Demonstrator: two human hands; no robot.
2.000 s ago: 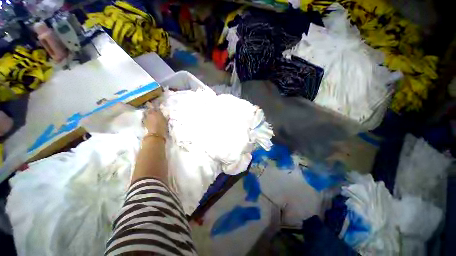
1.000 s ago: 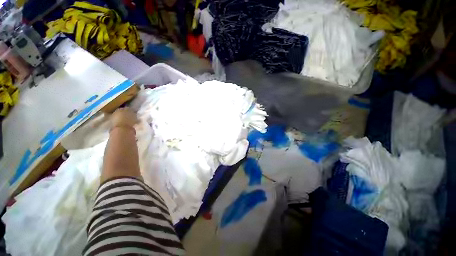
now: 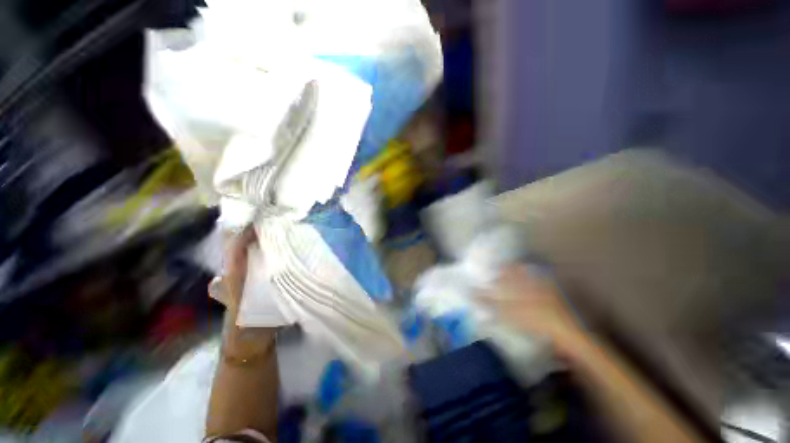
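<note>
My left hand (image 3: 236,264), with a thin bracelet at the wrist, is raised and closed around a gathered bundle of white garment pieces (image 3: 286,130). The bundle spreads wide above the hand, and folded layers hang down to its right. Light-blue cloth (image 3: 351,247) shows beside and behind the bundle. My right hand (image 3: 524,298) is at the right, strongly blurred, beside another heap of white pieces (image 3: 459,281). The blur hides whether its fingers hold any of them.
Dark blue folded cloth (image 3: 468,389) lies at the lower middle. A large beige-brown surface (image 3: 641,242) stands at the right, before a purple-blue wall (image 3: 563,78). Blurred yellow cloth (image 3: 394,173) shows behind the bundle. More white cloth (image 3: 169,402) is at the lower left.
The view has swung to a different part of the workplace. My left hand, earlier at the white heap by the table edge, now holds a white bundle up. My right hand has come into view.
</note>
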